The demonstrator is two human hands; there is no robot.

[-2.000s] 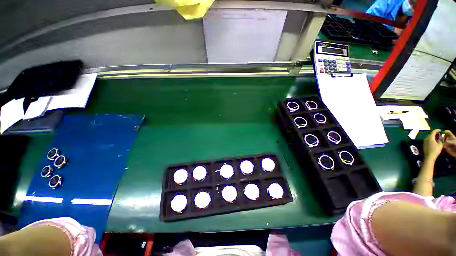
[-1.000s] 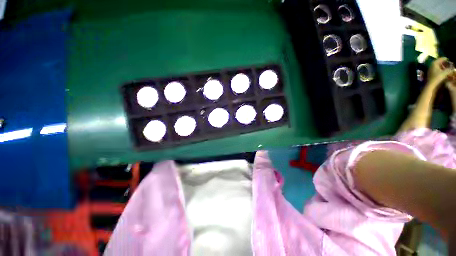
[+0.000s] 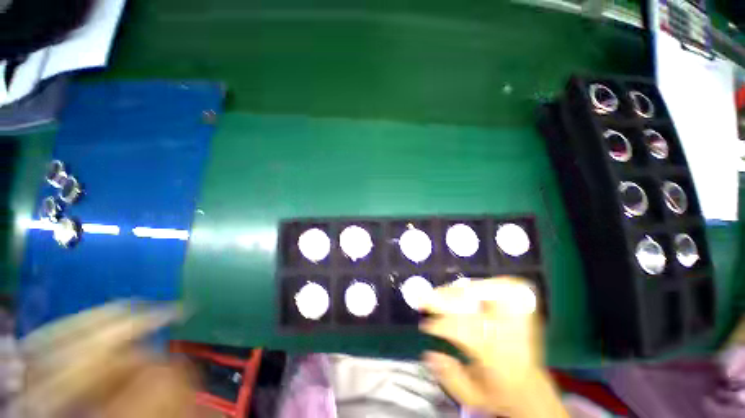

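Observation:
A black foam tray [image 3: 343,269] lies on the green mat in front of me, with two rows of pockets holding round watch heads [image 3: 415,244] whose faces are lit white. My right hand [image 3: 490,339] is over the lower right part of the tray and hides some of the lower-row watches. Its fingertips are at or just above the faces; contact cannot be told. My left hand [image 3: 106,359] is strongly blurred at the lower left, over the near edge of the blue mat; whether it holds anything cannot be told.
A taller stack of black trays [image 3: 600,245] with dark-faced and pale watch heads stands at right, its nearest pockets empty. Loose watch heads [image 3: 69,189] lie on the blue mat [image 3: 135,155]. White paper [image 3: 704,131] lies at the far right. A red bin [image 3: 245,380] is below the bench edge.
Both hands have come into view, the right one over the tray and the left one at lower left. The view has shifted; the loose watch heads show again.

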